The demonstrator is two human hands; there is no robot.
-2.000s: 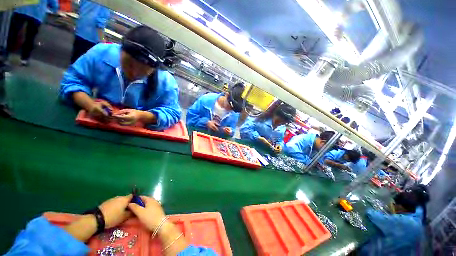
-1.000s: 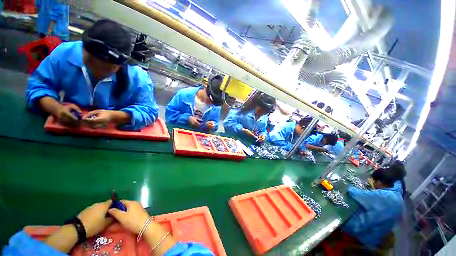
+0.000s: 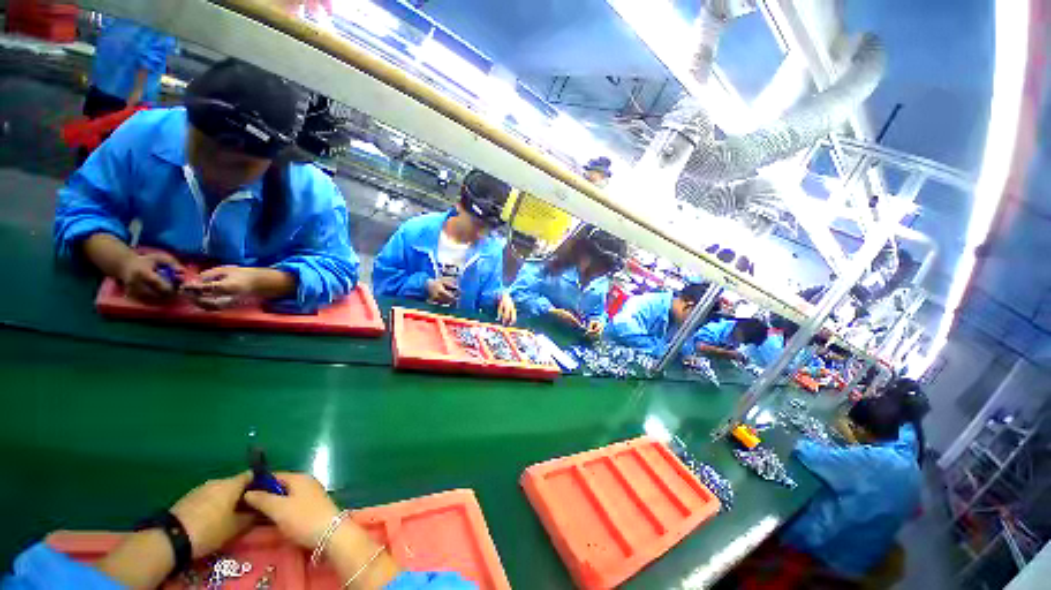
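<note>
The dark blue side cutters [image 3: 265, 478] show between my two hands at the lower left, jaws pointing up and away from me. My right hand [image 3: 295, 508] is closed around their handles. My left hand [image 3: 216, 514], with a black wristband, is against the right hand beside the cutters; its fingertips are partly hidden, and I cannot tell whether it holds a part. Both hands are above the orange-red sorting tray [image 3: 444, 532]. Small silvery components [image 3: 227, 567] lie loose in the tray between my wrists.
A second orange-red tray [image 3: 622, 507] lies to the right, its pockets bare. Across the green bench [image 3: 380, 415] stand a tray of parts [image 3: 475, 345] and a seated worker's tray [image 3: 334, 314]. Piles of parts [image 3: 761, 464], a yellow-orange block [image 3: 746, 436] and another worker [image 3: 859, 496] are farther right.
The view has swung, so the scene sits farther left than two seconds ago. My hands stay together with the cutters above the tray. The neighbour across the bench has moved a hand slightly.
</note>
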